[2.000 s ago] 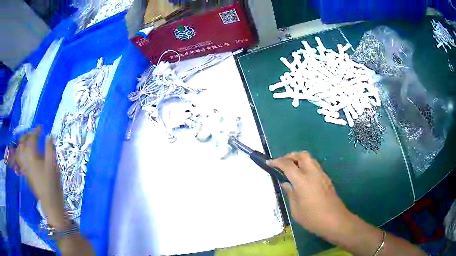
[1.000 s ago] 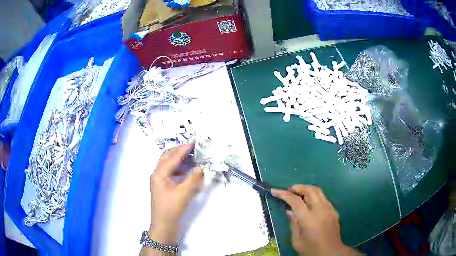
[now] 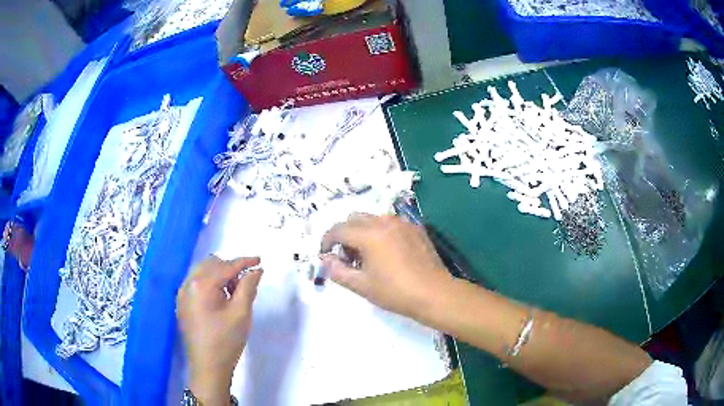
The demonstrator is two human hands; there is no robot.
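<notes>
My left hand is over the white board, thumb and fingertips pinched together at a bright whitish spot; whether they hold a thin piece is unclear. My right hand is to its right, fingers closed on a small white piece with dark ends, partly hidden by the fingers. The hammer-like tool lies behind my right hand across the board's right edge, its white head showing and its dark grip partly hidden. White cord bundles and small white and black pieces lie on the upper board.
A blue bin of white corded pieces stands left. A red carton is behind the board. On the green mat lie a heap of white plastic pieces, tiny metal parts and a clear bag. Another blue bin is at the back right.
My right hand has let go of the tool and moved left over the board. The tool now lies further up. My left hand has moved left and down, away from the small parts.
</notes>
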